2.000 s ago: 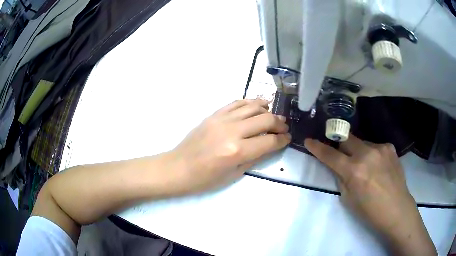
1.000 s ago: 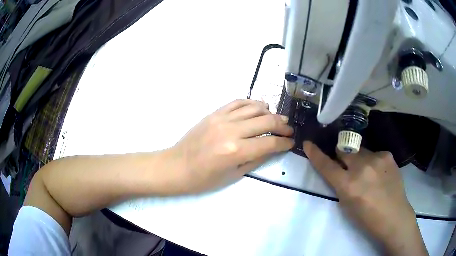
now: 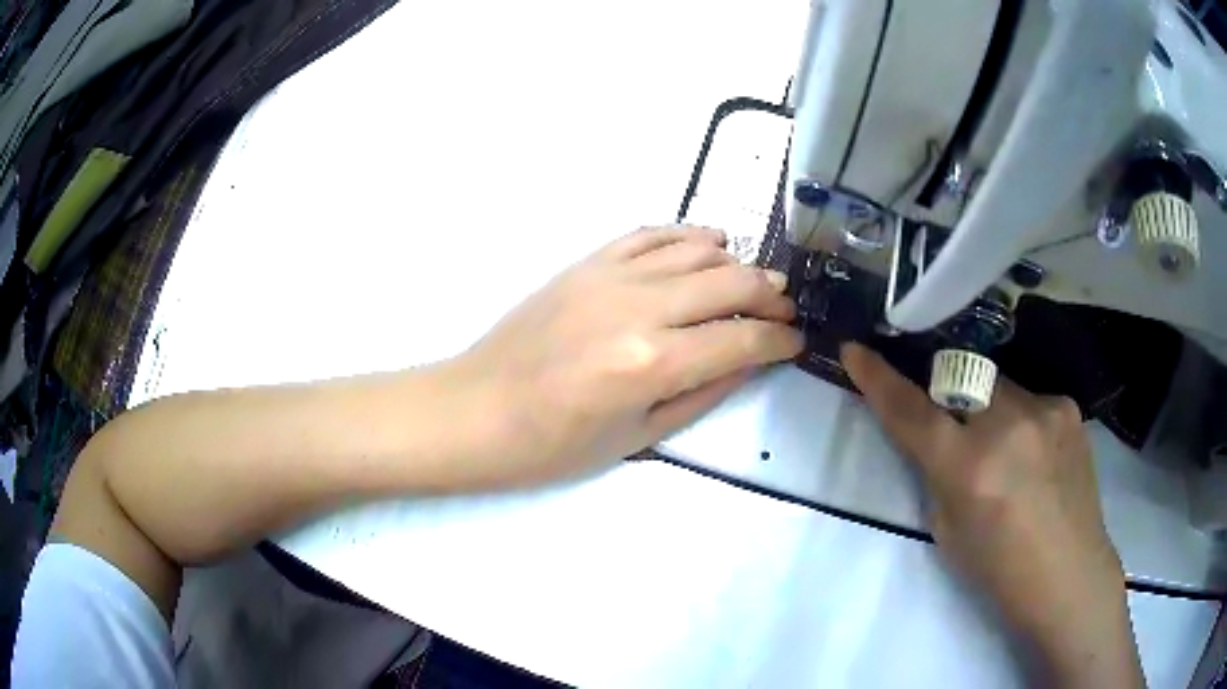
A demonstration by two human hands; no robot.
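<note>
A dark brown panel (image 3: 1093, 353) lies under the head of the white sewing machine (image 3: 908, 101) and runs out to the right behind the tension knobs. Its stitched edge is at the presser foot (image 3: 817, 289). My left hand (image 3: 633, 353) lies flat, its fingertips on the panel's left edge beside the foot. My right hand (image 3: 989, 464) rests in front of the foot, index fingertip on the panel's near edge; its other fingers are partly hidden behind the lower knob. Both hands press the cloth down rather than grip it.
The machine stands on a white table (image 3: 444, 202) with a curved edge. A garment pile (image 3: 148, 121) of brown and grey cloth with a green patch (image 3: 77, 209) lies at the left. Cream tension knobs (image 3: 963, 378) stick out above my right hand. Grey cloth (image 3: 289, 633) shows below the table edge.
The view has shifted, so the machine head appears further right and turned. Both hands stay on the panel by the foot, with little change in their position relative to it.
</note>
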